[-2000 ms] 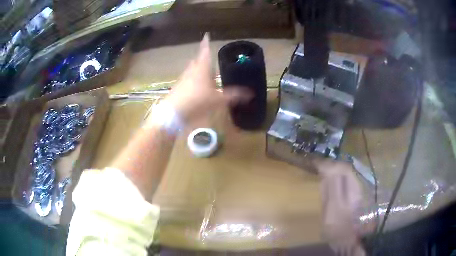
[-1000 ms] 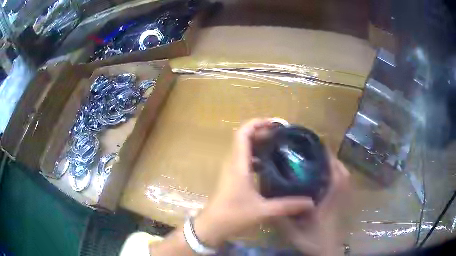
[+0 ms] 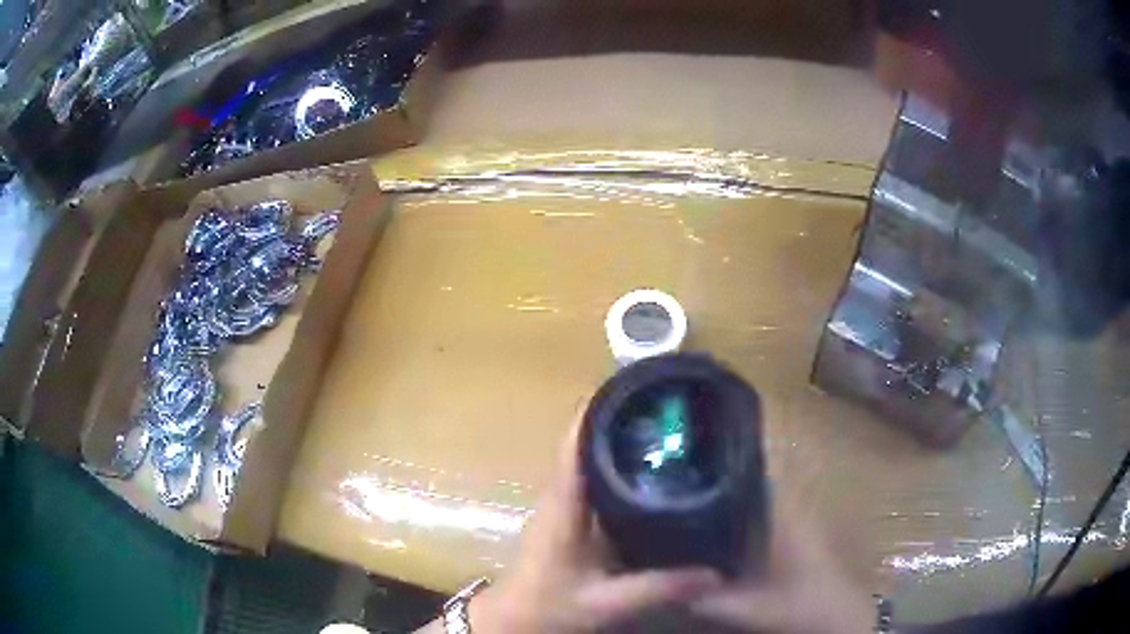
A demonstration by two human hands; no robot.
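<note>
A black cylindrical speaker body (image 3: 731, 495) is held near the front of the bench, its open end facing me with a green patch inside. My left hand (image 3: 558, 570) grips its left and lower side. My right hand (image 3: 787, 570) grips its right and lower side; it is blurred and partly hidden by the body. A small white ring with a grey centre (image 3: 647, 325) lies on the bench just beyond the body.
A cardboard carton (image 3: 325, 310) of chrome rings stands at the left. A second carton (image 3: 397, 124) with dark, shiny parts and one bright ring is behind it. Stepped metal bins (image 3: 867, 303) stand at the right. A thin black cable (image 3: 1090, 530) runs at the right edge.
The body stood upright on the bench, then both hands took hold of it. Since a second ago it has moved slightly left and down, uncovering the white ring.
</note>
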